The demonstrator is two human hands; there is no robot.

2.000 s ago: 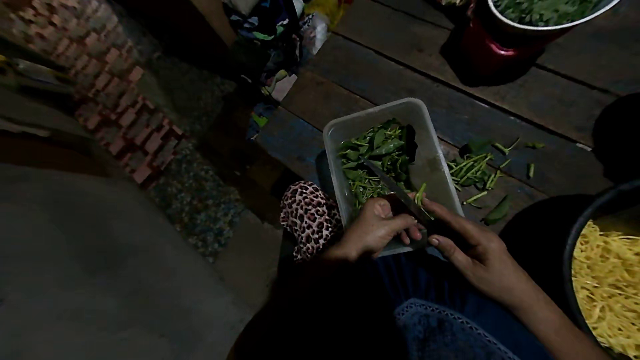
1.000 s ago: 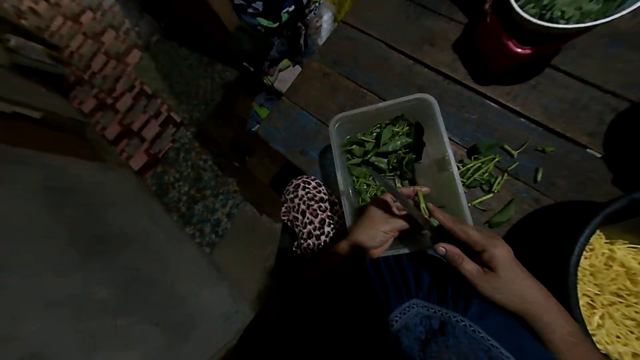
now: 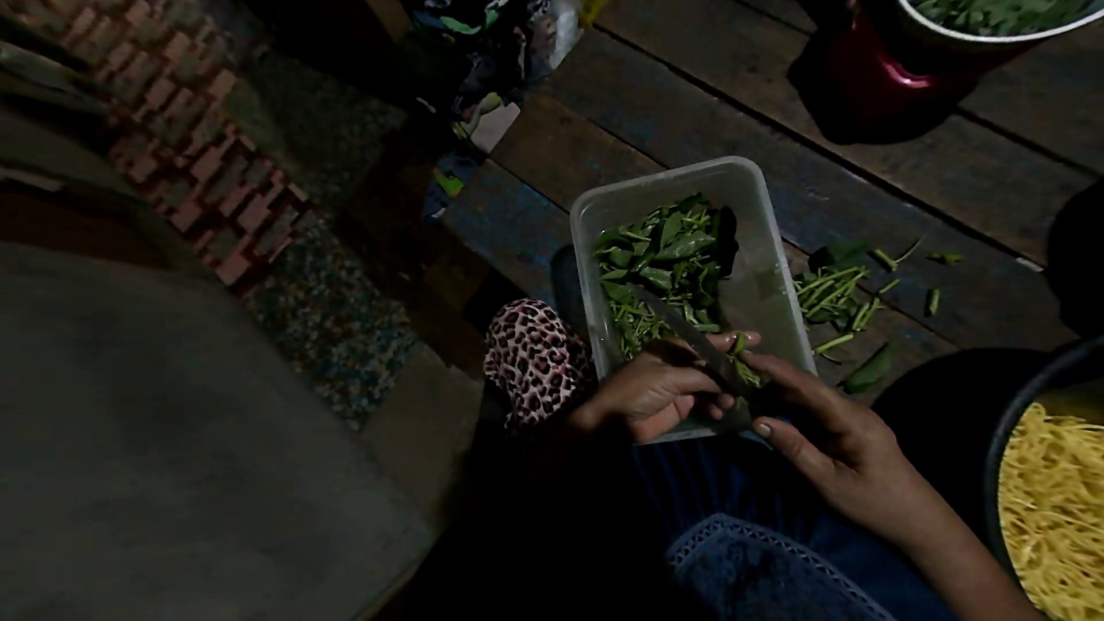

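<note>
A translucent plastic container holds cut green leaves and stems, mostly in its left half. Over its near end, my left hand grips a short bunch of green stems between its fingers. My right hand is closed on the handle of a knife, which is mostly hidden by the fingers. The knife blade points up and left across the container, against the stems. Loose cut stems and a single leaf lie on the boards just right of the container.
Dark wooden planks bear the container. At the lower right stands a dark pot of yellow noodles. A white-rimmed bowl of greens sits on a red object at the upper right. Leopard-print cloth lies left of the container.
The bunch of stems in my left hand looks shorter than two seconds ago. Both hands have stayed over the container's near end, the knife still in my right hand.
</note>
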